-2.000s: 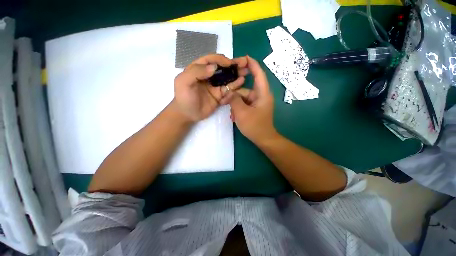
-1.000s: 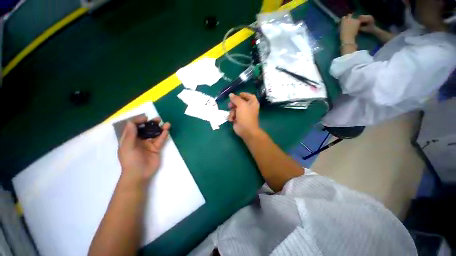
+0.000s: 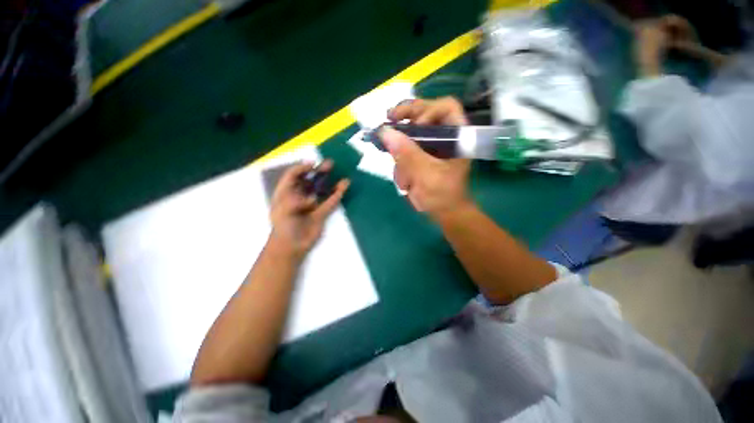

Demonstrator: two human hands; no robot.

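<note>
My left hand [image 3: 299, 211] holds the small black housing [image 3: 316, 180] in its fingertips, over the far right corner of the white foam sheet [image 3: 207, 273]. My right hand [image 3: 431, 165] grips the glue dispensing syringe [image 3: 438, 140] near its front. The syringe lies nearly level, tip to the left, with a green cap [image 3: 514, 147] at its rear on the right. The tip is apart from the housing. Torn white wiping paper [image 3: 374, 157] lies below the tip. The frame is blurred, so finer detail on the housing cannot be told.
The grey mesh-like sheet [image 3: 273, 175] is partly behind my left hand. White foam trays [image 3: 50, 322] stand at the left. A speckled white pad under clear plastic [image 3: 550, 124] lies at the right with a dark stick on it. Another person's white sleeve [image 3: 690, 124] is at the far right.
My right hand has taken hold of the syringe and lifted it off the wiping paper. My left hand still holds the housing, now alone. The view has turned towards the right.
</note>
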